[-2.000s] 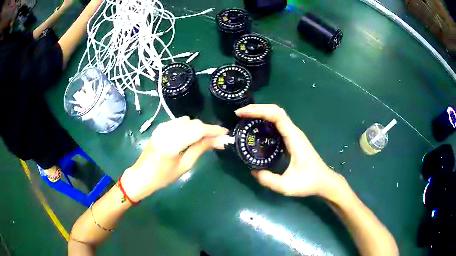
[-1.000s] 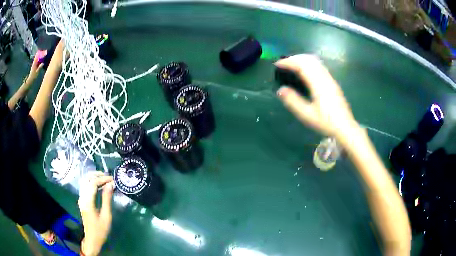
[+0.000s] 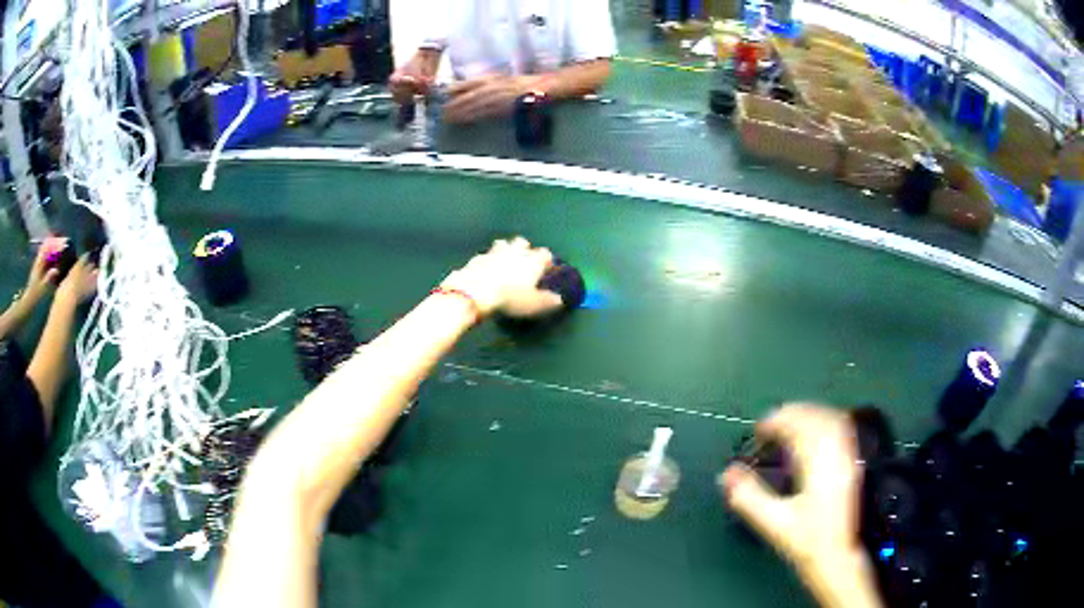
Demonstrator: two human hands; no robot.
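My left hand point(image 3: 514, 285) is closed over a black cylindrical speaker unit point(image 3: 563, 289) lying on its side, with a blue glow on the green surface at its right end. My right hand point(image 3: 818, 481), blurred, is around a black unit point(image 3: 770, 461) at the left edge of the large dark cluster of units point(image 3: 951, 511). Unlit units with dotted faces point(image 3: 323, 339) stand at left, partly hidden behind my left forearm. A squat jar of pale yellowish liquid point(image 3: 646, 489) with a white stick stands between my arms.
White cables point(image 3: 131, 261) hang and heap at left above a clear bowl of white parts point(image 3: 113, 501). Lit units stand at left point(image 3: 221, 268) and right point(image 3: 972, 382). A pale rail point(image 3: 618, 184) crosses behind. Beyond are a person in white and cartons point(image 3: 791, 131); another person's arms show far left.
The view has tilted up. My left hand has left the dotted-face unit and reached forward onto the lying unit. My right hand has moved right with a black unit to the cluster.
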